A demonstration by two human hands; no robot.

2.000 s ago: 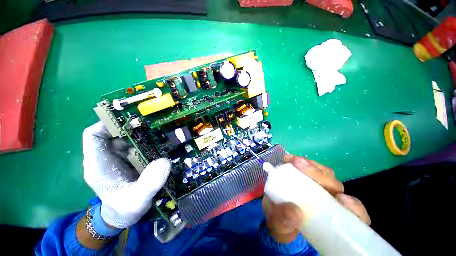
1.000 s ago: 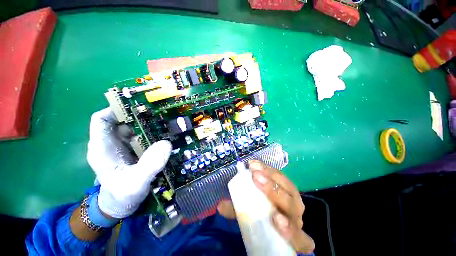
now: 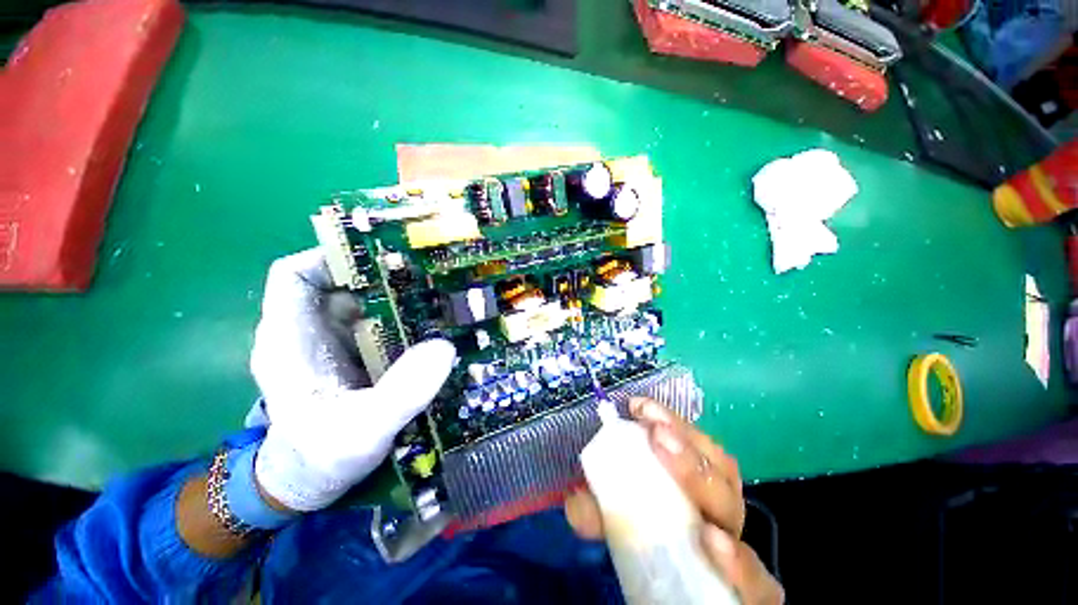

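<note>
The green circuit board assembly (image 3: 443,278) lies tilted over a red-pink foam pad (image 3: 473,160). Its finned heatsink (image 3: 532,455) runs along the near edge, with a pale metal bracket (image 3: 408,534) at the near left corner. My left hand (image 3: 343,390), in a white knitted glove, grips the board's left edge, thumb on top. My bare right hand (image 3: 697,485) holds the translucent white dispensing syringe (image 3: 648,508), cut off by the bottom edge. Its thin needle on a purple hub (image 3: 601,392) points into the rows of small blue-white capacitors (image 3: 556,369). Whether the tip touches is unclear.
A large red foam block (image 3: 83,142) lies at the left. A crumpled white cloth (image 3: 806,203) and a yellow tape roll (image 3: 935,394) lie at the right on the green bench mat (image 3: 284,106). More boards on red foam (image 3: 709,33) stand at the back.
The syringe has swung from pointing up-left to more upright, its tip shifting left along the capacitor rows. The whole view has shifted. My left hand keeps its hold on the board.
</note>
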